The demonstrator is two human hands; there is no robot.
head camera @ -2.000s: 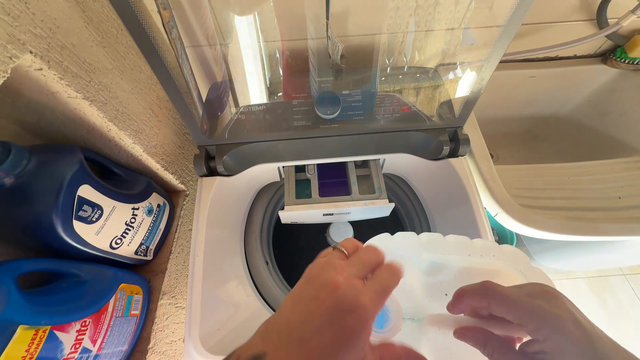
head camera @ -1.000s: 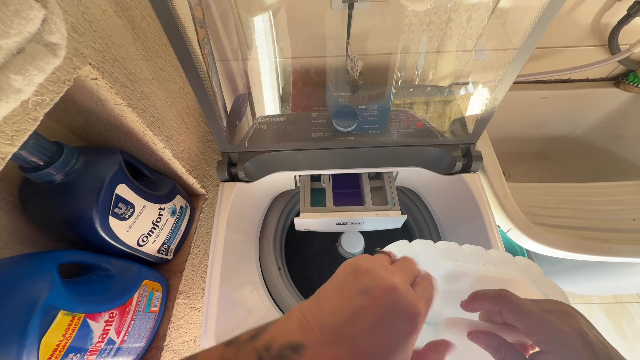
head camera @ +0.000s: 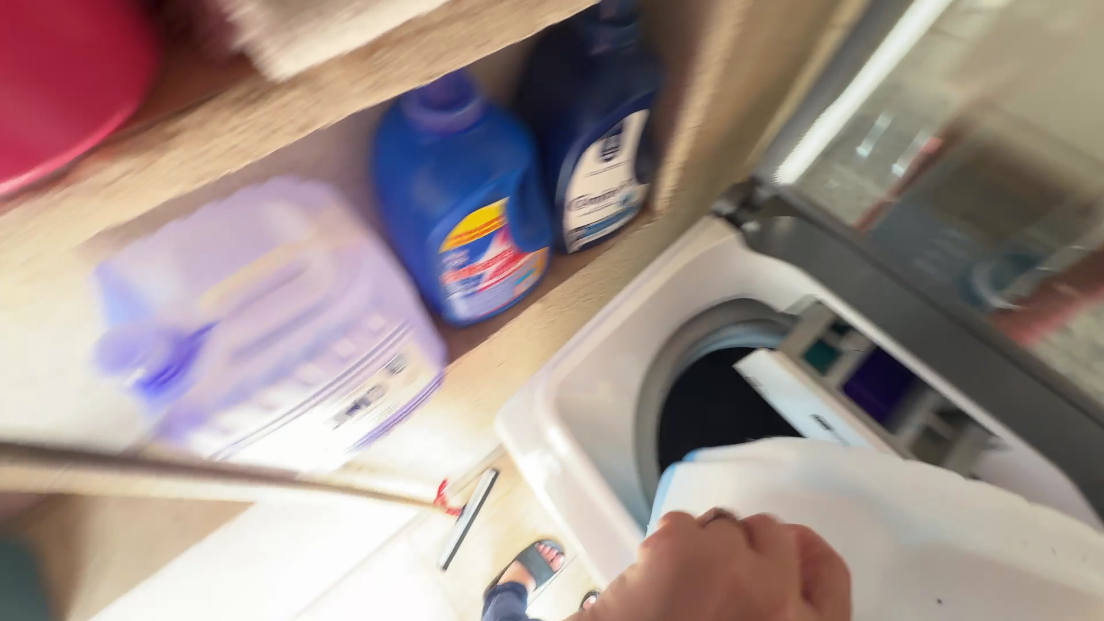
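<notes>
My left hand [head camera: 733, 569], with a ring on one finger, is at the bottom of the head view, its fingers curled on the near edge of a large white plastic container [head camera: 862, 509]. That container lies over the front of an open top-loading washing machine [head camera: 561, 448], hiding part of the dark drum [head camera: 716, 405]. Behind it the dispenser drawer [head camera: 811, 401] is pulled out, showing teal and purple compartments. My right hand is out of view.
A shelf left of the washer holds a blurred lavender jug [head camera: 293, 319], a blue detergent bottle [head camera: 466, 198] and a dark blue softener bottle [head camera: 604, 138]. The raised lid [head camera: 949, 172] stands at right. A squeegee [head camera: 468, 517] and a sandalled foot [head camera: 539, 561] are below.
The view has swung left, bringing in more of the shelf and the floor. My right hand, seen earlier at the white container, has gone out of view.
</notes>
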